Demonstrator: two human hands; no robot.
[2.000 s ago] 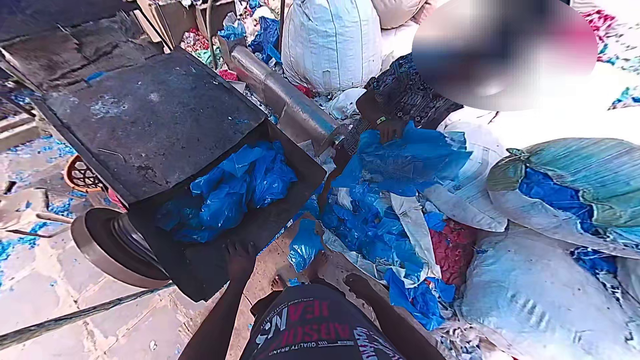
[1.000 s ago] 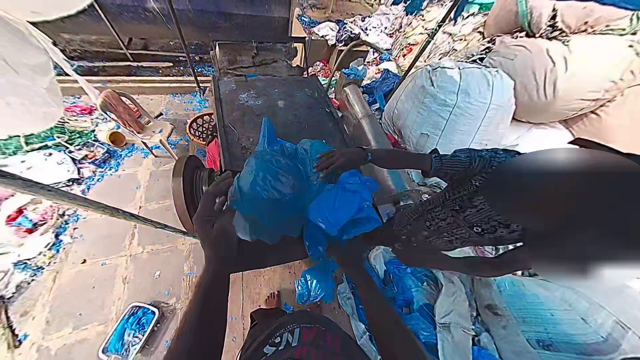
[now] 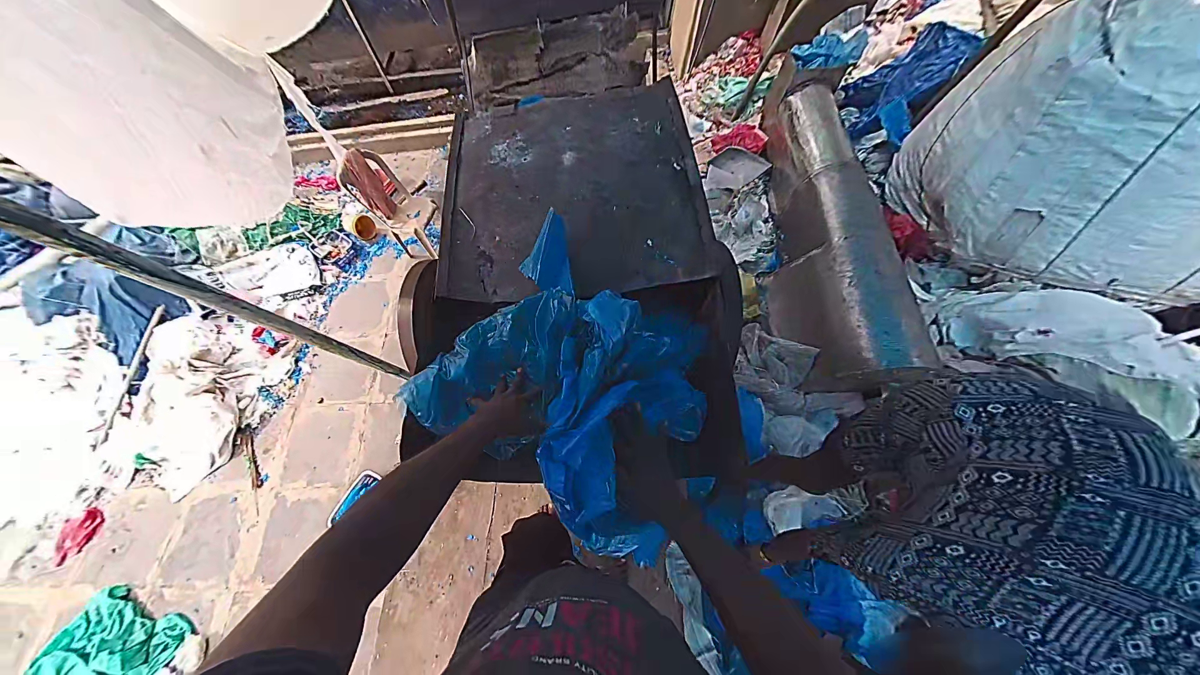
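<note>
Blue plastic film (image 3: pixel 600 347) lies bunched over the open mouth of a black metal machine hopper (image 3: pixel 581 197), and part of it hangs over the near edge. My left hand (image 3: pixel 506 408) presses on the left part of the film with fingers spread; whether it grips any is unclear. My right hand (image 3: pixel 647 459) is in the right part of the bunch, its fingers partly hidden by the film. More blue film (image 3: pixel 825 600) lies low at the right, beside a co-worker's arms.
A co-worker in a patterned garment (image 3: pixel 1031 506) bends close at the right. A metal cylinder (image 3: pixel 844 244) lies beyond the hopper's right side. A rope or pole (image 3: pixel 216 300) crosses at the left, near a plastic chair (image 3: pixel 389 202). A large white sack (image 3: pixel 1059 159) stands upper right.
The co-worker's hand, on the blue film a second ago, has moved off it to the right. Both my hands have come down onto the film at the hopper mouth.
</note>
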